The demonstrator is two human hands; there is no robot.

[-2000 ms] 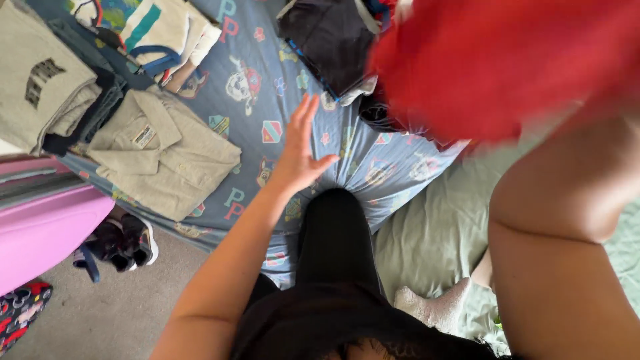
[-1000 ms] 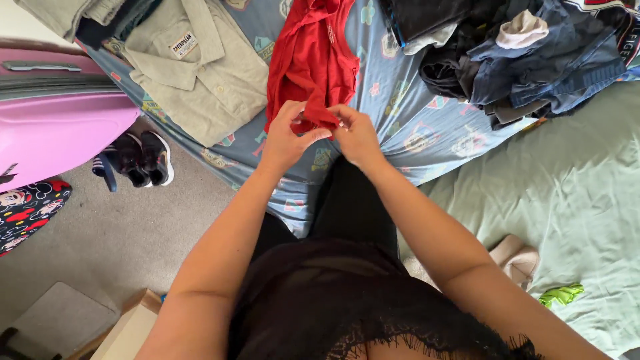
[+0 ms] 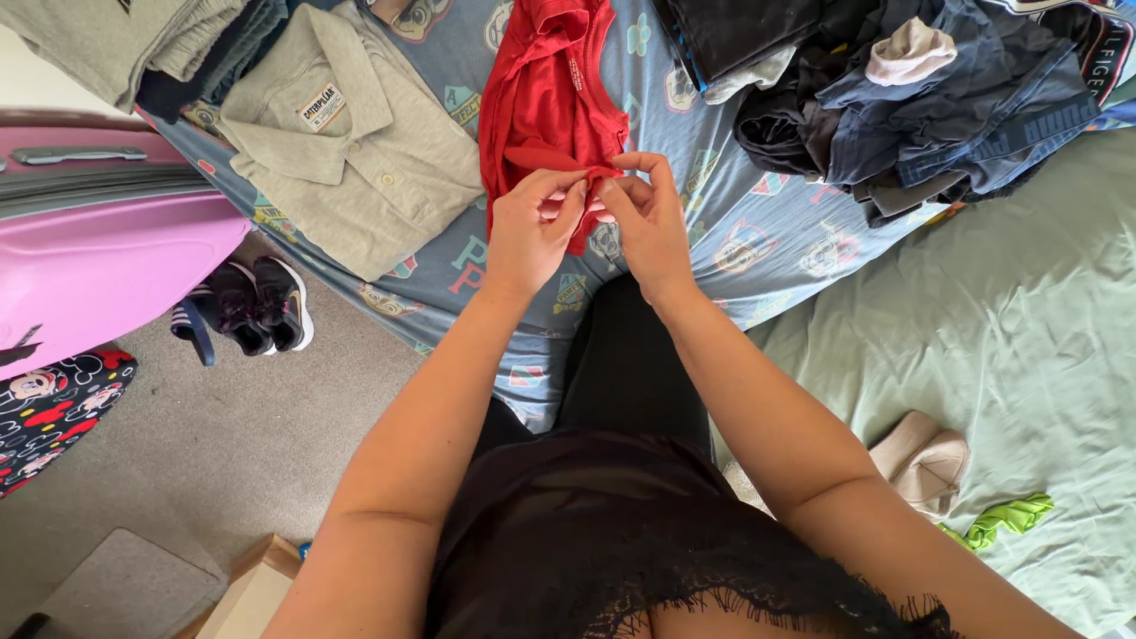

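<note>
A red garment (image 3: 555,98) lies on a blue patterned sheet (image 3: 453,257), its near end bunched between my two hands. My left hand (image 3: 532,226) pinches the red fabric between thumb and fingers. Close beside it, my right hand (image 3: 648,222) grips the same bunched part, with its index finger raised and bent. Left of the red garment rests a folded light grey polo shirt (image 3: 382,186). To the right sits a pile of dark clothes (image 3: 932,124), with a pale sock (image 3: 911,53) on top.
More folded clothes (image 3: 115,35) are at the upper left. A pink suitcase (image 3: 106,275) stands at the left, beside dark shoes (image 3: 266,302) on the carpet. A beige cloth item (image 3: 923,461) and a green cloth (image 3: 1007,519) lie on the pale green bedding (image 3: 1021,355).
The red garment, held up at the upper right two seconds ago, now lies on the blue sheet. My left hand, empty and spread then, now pinches its fabric alongside my right hand.
</note>
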